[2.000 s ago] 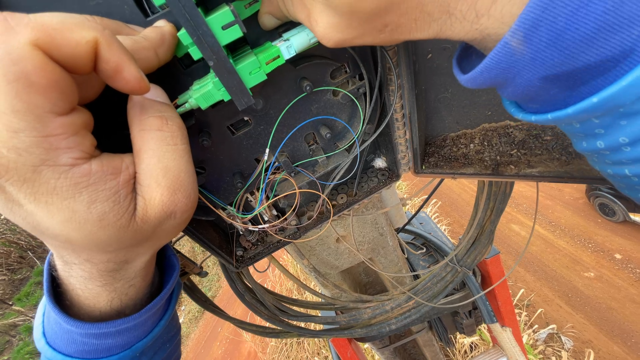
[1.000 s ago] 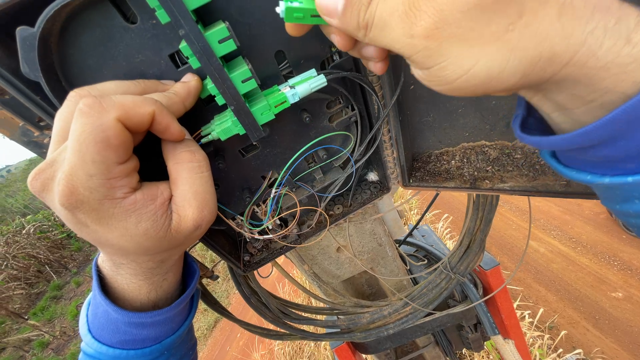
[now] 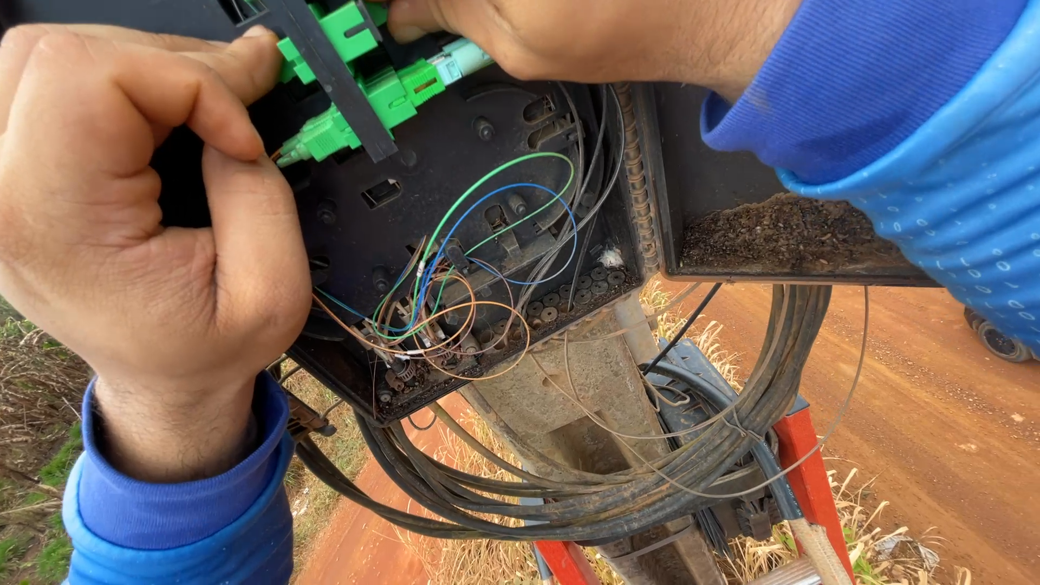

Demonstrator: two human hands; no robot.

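Note:
My left hand (image 3: 162, 203) is at the left of a black bracket (image 3: 333, 81) that carries green fiber-optic adapters (image 3: 398, 93). Its thumb and forefinger pinch the rear end of a green connector (image 3: 317, 138) on the lowest adapter. My right hand (image 3: 569, 41) is at the top, its fingertips at the right side of an upper green adapter (image 3: 333, 41); whether it grips anything there is hidden. A light-blue connector (image 3: 461, 61) is plugged into the lowest adapter. Below, thin green, blue and orange fibers loop inside the open black splice box (image 3: 439, 203).
The box's hinged cover (image 3: 731, 171) lies open at the right with dirt along its edge. Under the box are a concrete pole (image 3: 569, 382), a thick coil of black cable (image 3: 569, 512) and a red and grey ladder part (image 3: 812, 479). A vehicle wheel (image 3: 1003, 340) shows on the dirt road.
My right hand, held away from the bracket with a green connector one second ago, is now back against the adapters. My left hand stays at the lowest connector.

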